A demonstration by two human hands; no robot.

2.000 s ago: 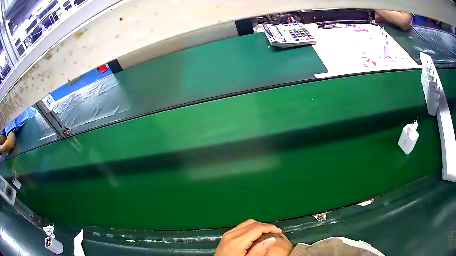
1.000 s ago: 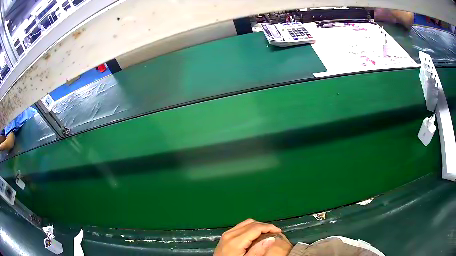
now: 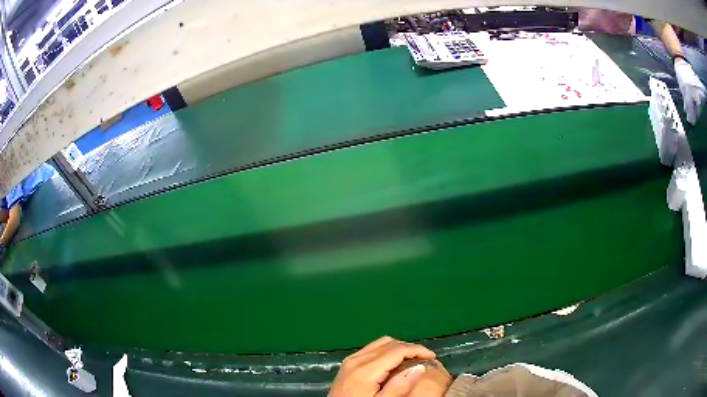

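My left hand (image 3: 380,367) rests at the bottom edge, fingers closed over my right hand (image 3: 419,380), which is mostly hidden and cut off. No part shows in them. An open white charger housing (image 3: 82,379) lies on the near ledge at far left, a small white plug cover (image 3: 74,357) beside it. Another small white adapter (image 3: 37,279) is on the green belt (image 3: 349,302) at far left, its details unclear. A white charger (image 3: 677,191) touches the slanting white guide strip (image 3: 695,240) at right. More white chargers (image 3: 665,128) line the strip further up.
A calculator (image 3: 446,50) and marked paper sheet (image 3: 558,74) lie on the far ledge. Another person's gloved hand (image 3: 689,87) is at upper right; another's arm (image 3: 11,225) is at far left. A pale beam (image 3: 194,46) crosses the top. A torn white scrap (image 3: 120,376) is on the near ledge.
The charger at right has moved rightward against the guide strip. The adapter at far left has moved slightly right. A gloved hand has appeared at upper right. My hands have hardly moved.
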